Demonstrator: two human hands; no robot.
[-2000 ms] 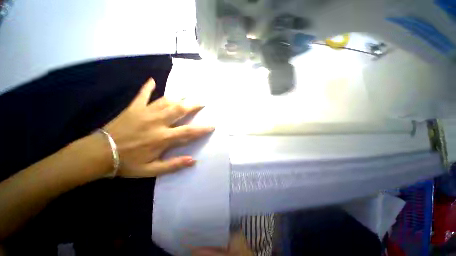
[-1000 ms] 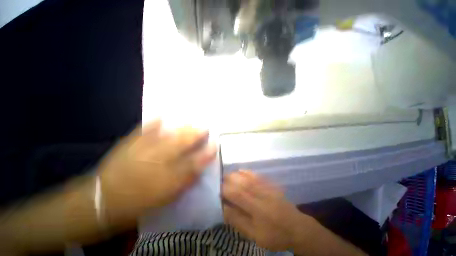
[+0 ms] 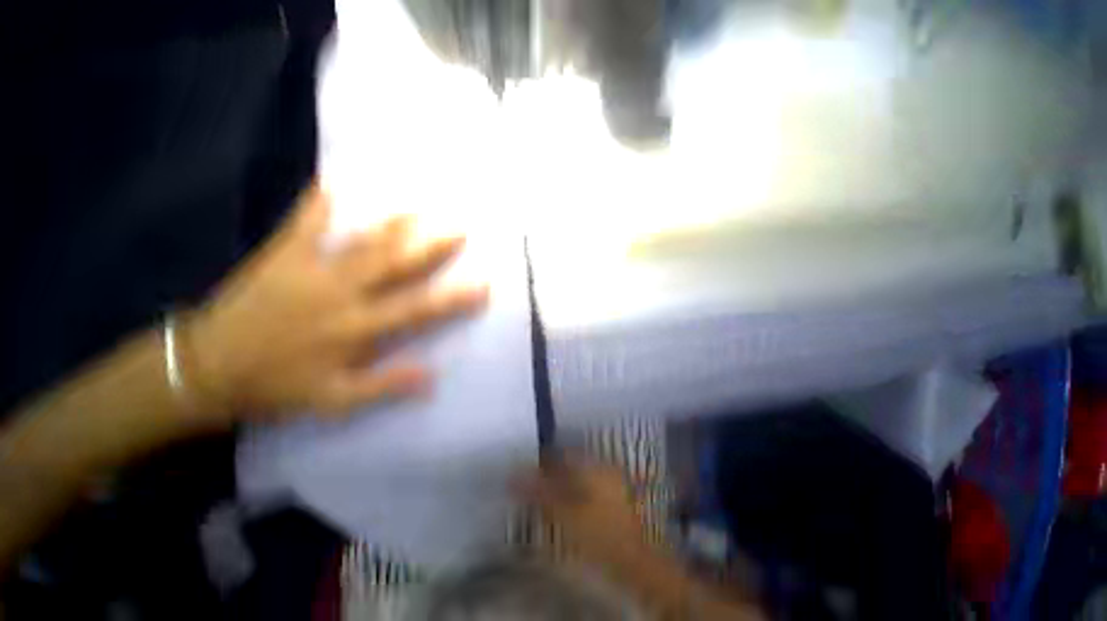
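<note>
A white strip [image 3: 449, 400] runs from under the bright lamp glare at the machine head down over the table's front edge. A black garment panel [image 3: 134, 158] lies on its left, and a thin dark edge shows along its right side. My left hand [image 3: 328, 315] lies on the strip with fingers spread, palm down, below the glare. My right hand [image 3: 589, 503] is blurred at the strip's lower right edge, by the dark edge; whether its fingers grip the cloth is unclear. The presser foot and needle are lost in the glare.
The machine head [image 3: 607, 55] is at the top with a dark part hanging down. The table's front edge [image 3: 801, 352] runs right. Below it are dark and white cloth [image 3: 929, 419], a blue plastic basket [image 3: 1038, 485] and red items. Striped cloth [image 3: 376, 576] shows at the bottom.
The strip's lower part has spread left and down. My left hand has moved up and left with fingers spread. My right hand has moved down. The black edge shows more. The whole view has shifted.
</note>
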